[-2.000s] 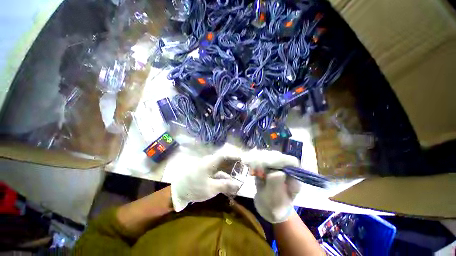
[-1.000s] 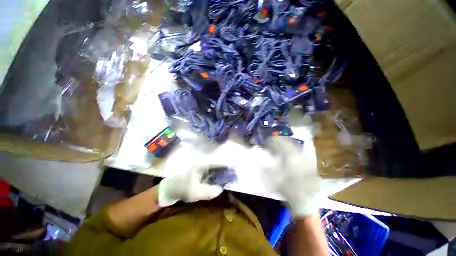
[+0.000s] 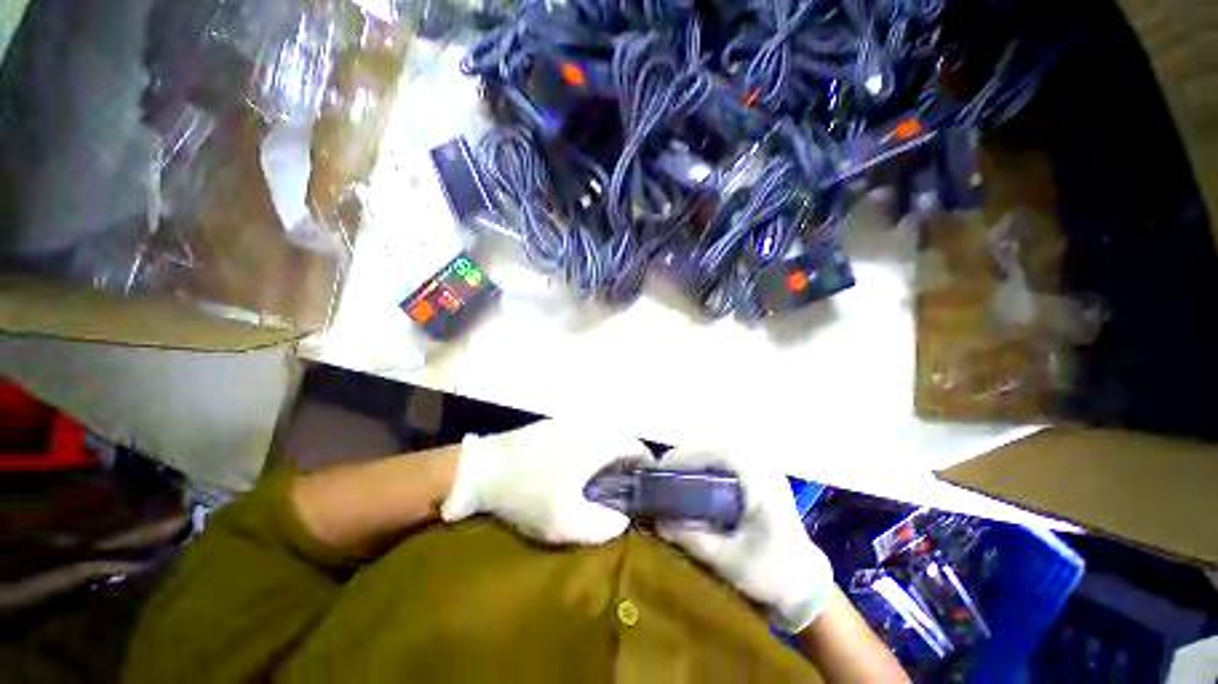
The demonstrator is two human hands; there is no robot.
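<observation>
My left hand (image 3: pixel 554 481) and my right hand (image 3: pixel 761 541), both in white gloves, hold a small dark module (image 3: pixel 688 496) between them, in front of my body at the table's near edge. The module looks dark grey with a shiny, clear-looking outer edge; whether a case is around it I cannot tell for sure. A heap of dark grey-blue coiled cables (image 3: pixel 655 107) lies at the back of the white table. A dark unit with a green, yellow and red label (image 3: pixel 450 295) lies on the table at the left. Another dark module with an orange mark (image 3: pixel 807 277) lies at the heap's front right.
Crumpled clear plastic (image 3: pixel 301 80) lies at the left on brown cardboard. More clear film (image 3: pixel 1022 314) lies at the right. Cardboard flaps (image 3: pixel 1109 488) border the table. A blue bin (image 3: pixel 1035 601) with shiny and dark pieces stands below at the right. Something red (image 3: pixel 47 434) is at lower left.
The view has shifted, so the table contents sit higher. The cable bundle seen in my right hand is gone from it. My right hand has come back to my left, and both now hold the dark module.
</observation>
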